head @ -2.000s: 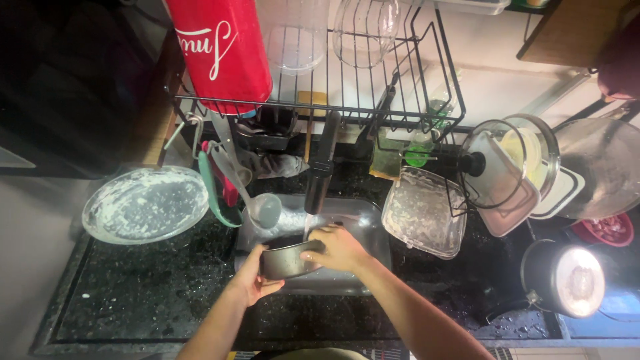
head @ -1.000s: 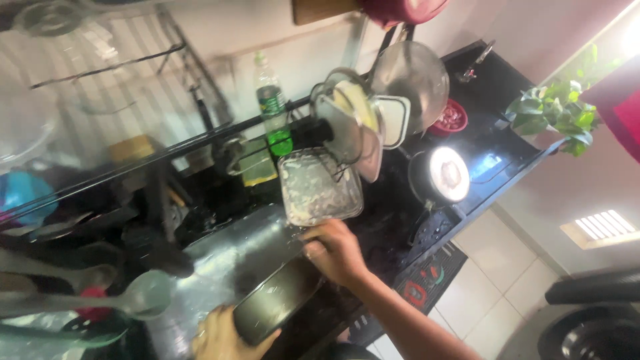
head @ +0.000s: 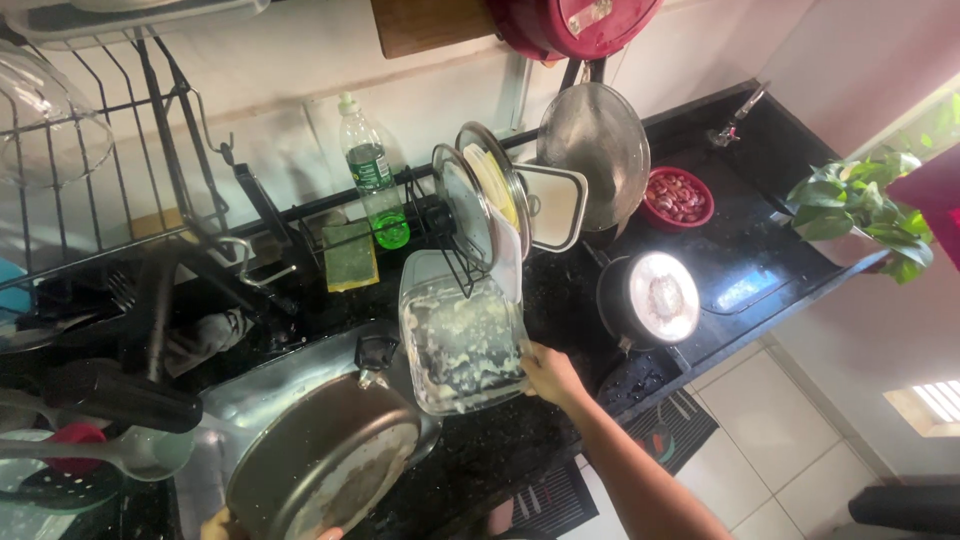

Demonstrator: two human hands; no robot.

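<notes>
My left hand (head: 221,525), mostly cut off at the bottom edge, holds a dark metal pot (head: 330,450) with a side handle, tilted over the metal sink basin (head: 300,367). The pot's base is stained. My right hand (head: 551,373) grips the right rim of a clear glass baking dish (head: 465,337), which has whitish residue in it and stands right of the sink. A green-and-yellow sponge (head: 350,257) and a plastic bottle with green liquid (head: 375,176) are behind the sink.
A rack holds glass lids (head: 465,206) behind the dish. An upturned saucepan (head: 660,300) and a red bowl of reddish pieces (head: 679,199) stand on the black counter (head: 780,225) at right. A ladle (head: 154,452) and other utensils hang at left. A leafy plant (head: 862,195) sits at the far corner.
My right hand has left the pot and taken hold of the glass dish's rim. The pot is now in my left hand. The view has swung to the right since the oldest frame.
</notes>
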